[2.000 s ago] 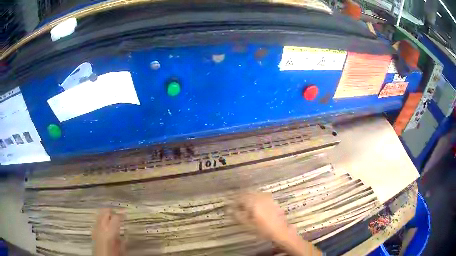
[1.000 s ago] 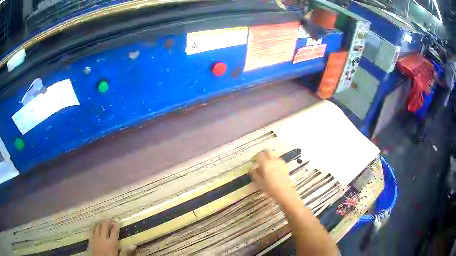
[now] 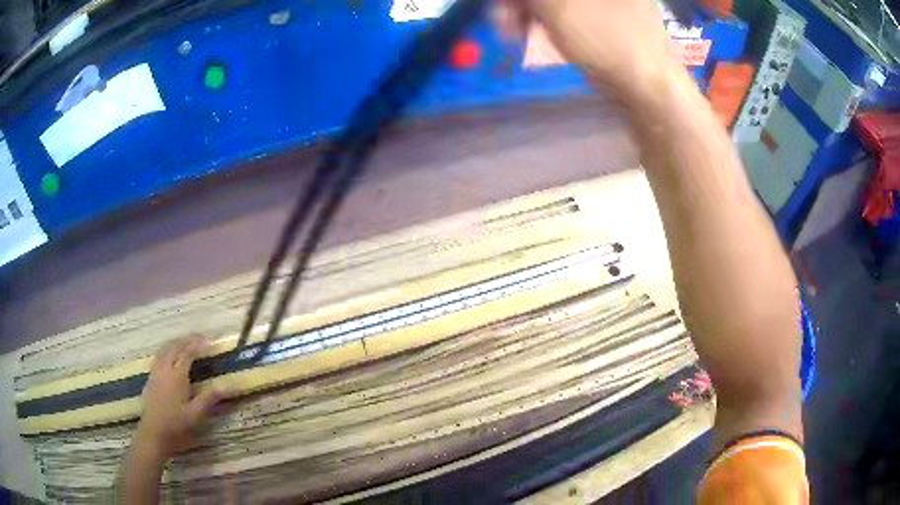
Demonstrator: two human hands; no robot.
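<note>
A long narrow cutting die (image 3: 395, 350) lies blade side up on the cut sheet material (image 3: 434, 404), its yellowish face showing pale blade lines. Dark cut strips (image 3: 340, 163) rise from the die in a blurred arc to my right hand (image 3: 582, 25), which is raised high at the top edge, partly cut off, and grips their ends. My left hand (image 3: 176, 395) lies on the left part of the die, fingers on the dark strips where they leave it. The strips still lie in the die left of that hand.
The blue press beam (image 3: 296, 89) with green and red buttons crosses the back, above the brownish-mauve pad (image 3: 128, 286). A wooden edge board (image 3: 612, 464) runs along the front right. A blue bin (image 3: 808, 340) shows partly behind my right arm.
My right hand has moved up from the die, lifting the dark strips' right ends and baring the pale blade lines. My left hand remains at the die's left part. The view has shifted.
</note>
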